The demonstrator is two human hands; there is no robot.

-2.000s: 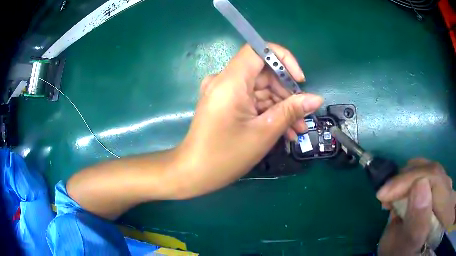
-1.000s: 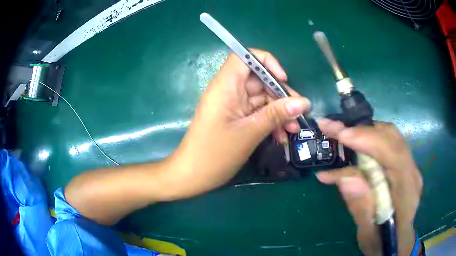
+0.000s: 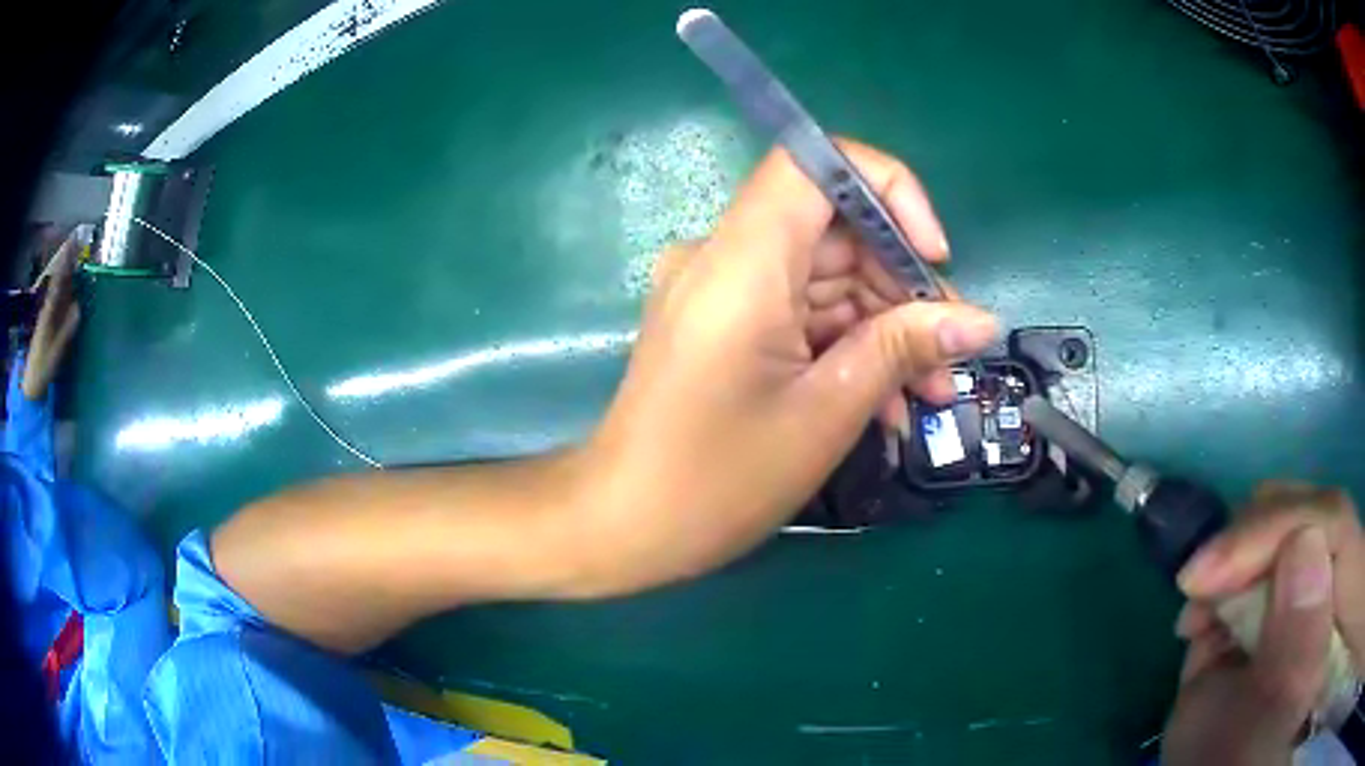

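My left hand [image 3: 779, 344] is bare and holds silver tweezers [image 3: 771, 105] with a row of holes; their tips are hidden behind my fingers. Beside its fingertips a small black case [image 3: 973, 434] with white, silver and gold parts lies open in a black fixture [image 3: 1073, 359]. My right hand [image 3: 1272, 599] holds a soldering iron [image 3: 1138, 486] by its pale wrapped grip, its metal end over the right edge of the case. The iron's tip is too small to tell whether it touches. Thin solder wire [image 3: 247, 314] curves across the mat towards my left forearm.
A solder spool [image 3: 127, 220] with green rims stands at the left. Another person's hand [image 3: 57, 307] and blue sleeve show at the left edge. A worn white strip [image 3: 285, 68] crosses the upper left. A wire fan guard [image 3: 1243, 18] is at the top right. Yellow tape [image 3: 494, 718] lies along the near edge.
The iron was pointing up and away from the case a second ago; now it is tilted down-left with its end at the case. My right hand has moved down and right. Another person's hand appears at left.
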